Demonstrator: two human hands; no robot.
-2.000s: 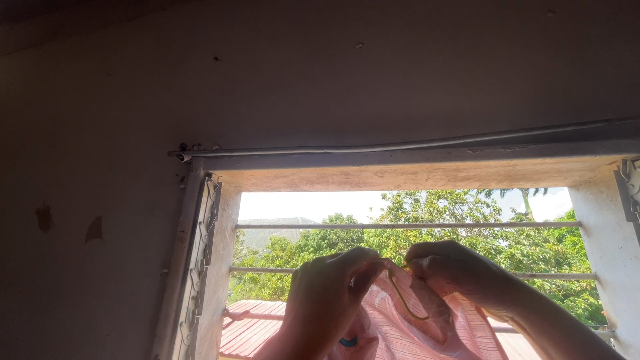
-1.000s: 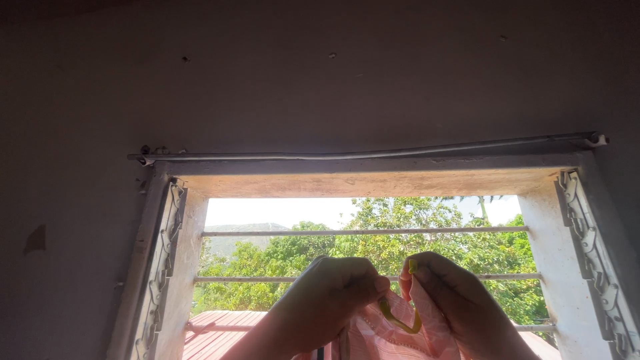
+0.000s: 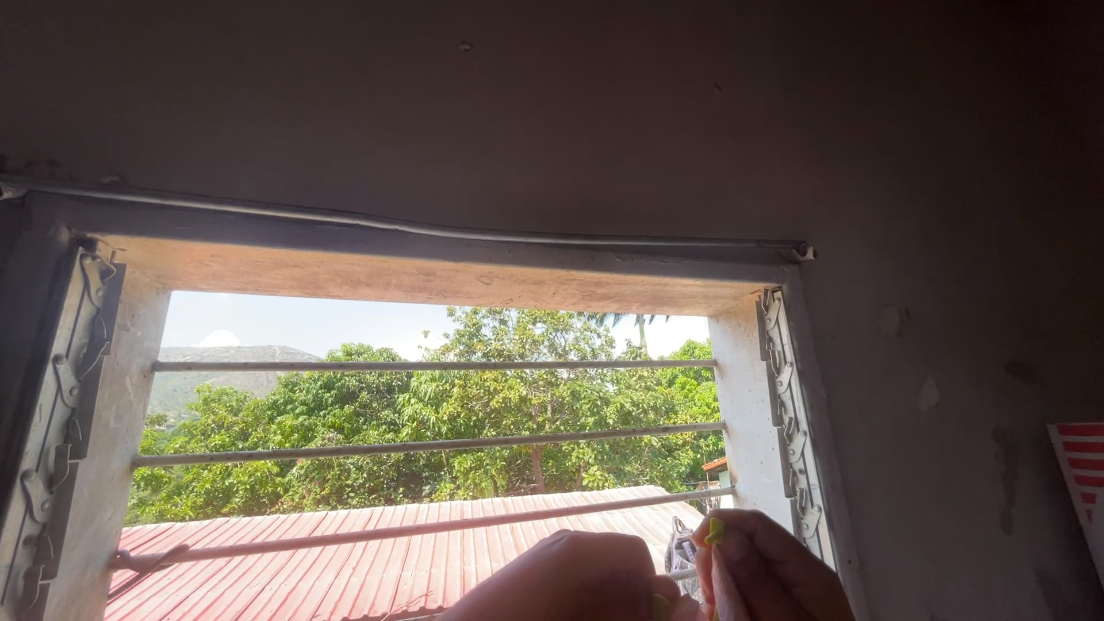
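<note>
Near the bottom edge of the head view, my left hand [image 3: 565,580] is seen from its back, its fingertips beside a small yellow-green piece at the frame's edge. To its right, my right hand [image 3: 768,565] pinches a yellow-green strip [image 3: 715,530] between thumb and fingers, with a bit of pale pink cloth [image 3: 727,595] below it. Most of the cloth lies out of the frame. Both hands are close together in front of the window's lower right part. What exactly the left fingers grip is hidden.
Horizontal metal bars [image 3: 431,447] cross the window opening. Louvre brackets line its left [image 3: 65,379] and right [image 3: 787,405] sides. A thin curtain rod [image 3: 414,226] runs above the frame. Outside are a corrugated roof [image 3: 388,561] and trees. A red-and-white item [image 3: 1085,466] hangs at right.
The view has swung to the right. Both hands sit lower in the frame, and the pink cloth, spread below them earlier, is now mostly out of sight.
</note>
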